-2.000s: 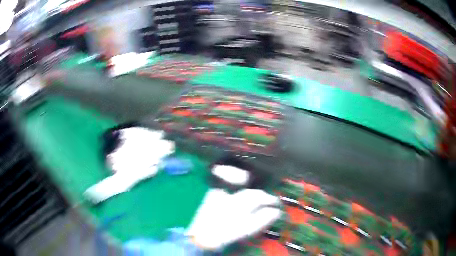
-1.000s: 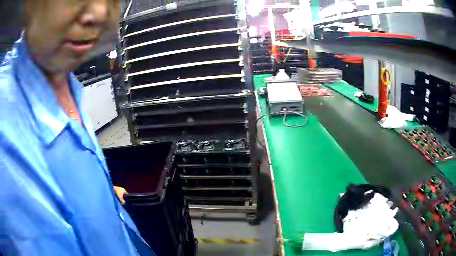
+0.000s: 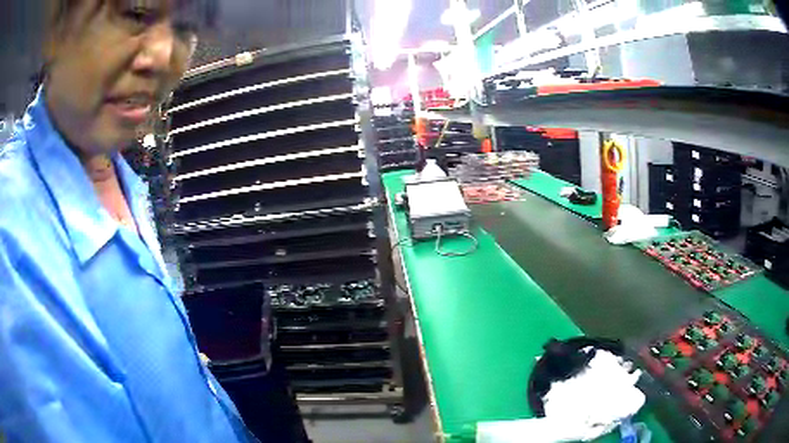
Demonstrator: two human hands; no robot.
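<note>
Neither of my hands is in view. A crumpled white cloth or glove bundle [image 3: 593, 394] lies on a round black item [image 3: 547, 368] at the near end of the green mat [image 3: 467, 320]. A pale blue end shows beside it at the bottom edge. A blister tray [image 3: 735, 376] with red-orange pockets and green circuit boards lies at the lower right, on the dark conveyor belt [image 3: 554, 247]. Another filled tray [image 3: 696, 258] lies beyond it on the far side.
A person in a blue coat [image 3: 104, 294] stands close at left, beside a black crate [image 3: 229, 329]. Behind is a wire storage rack [image 3: 268, 216]. A pale instrument box [image 3: 437, 206] with a cable sits on the mat. A red-wrapped post [image 3: 611, 186] stands across the belt.
From one second ago, the view has turned slightly right; person, rack and bench sit further left. Two seconds ago a blurred bench view showed a white-gloved hand near the trays; no hand shows now.
</note>
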